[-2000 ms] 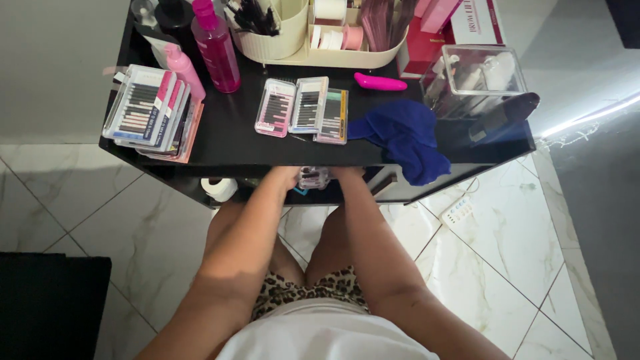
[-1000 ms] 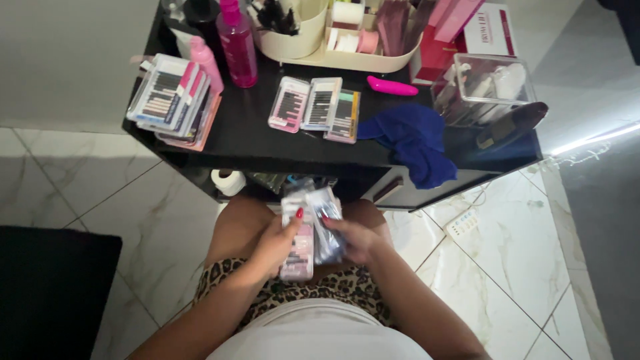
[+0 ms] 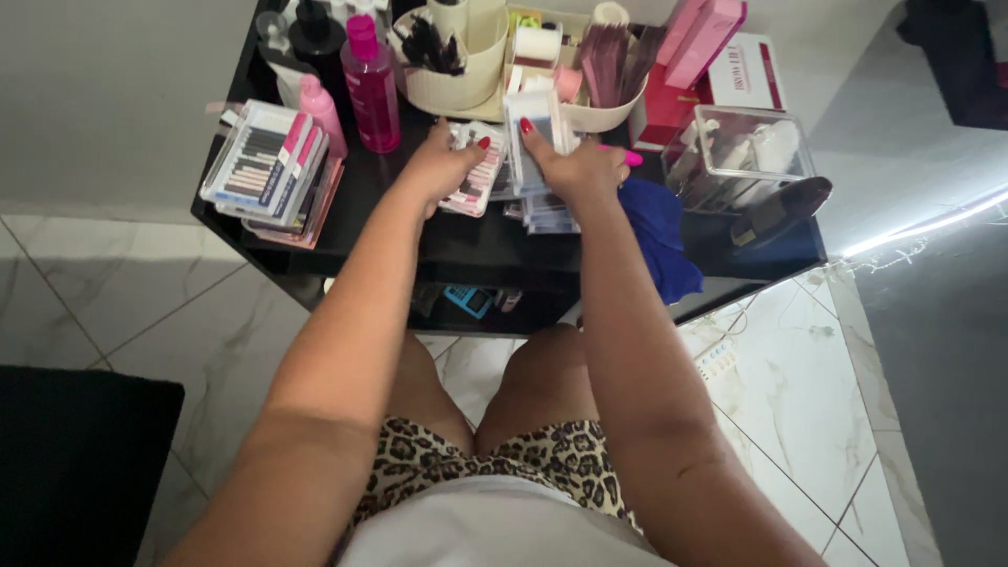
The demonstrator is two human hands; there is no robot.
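Note:
My left hand [image 3: 442, 167] grips a clear case with pink and white strips [image 3: 477, 179], just over the black tabletop [image 3: 378, 228]. In my right hand [image 3: 584, 169] is a clear, pale-lidded case [image 3: 529, 142], held tilted beside the first. Under and beside it lie further flat clear cases [image 3: 549, 214], partly hidden by the hand. To the left stands a stack of eyelash-extension cases [image 3: 264, 161] with dark strips. A blue cloth [image 3: 654, 236] hangs over the front edge, right of my right wrist. A bright pink object [image 3: 632, 158] shows behind that hand.
Behind my hands stand a cream organizer [image 3: 453, 93] with brushes and tape rolls, and a magenta bottle [image 3: 370, 87]. A clear plastic box [image 3: 756, 157], red box [image 3: 665, 110] and dark oval object [image 3: 780, 211] are at the right. A blue calculator-like device [image 3: 470, 299] lies on the shelf below.
Both hands were down at the open shelf, then held several cases over my lap. Now they are up at the tabletop with cases, over the place where the other flat cases lay.

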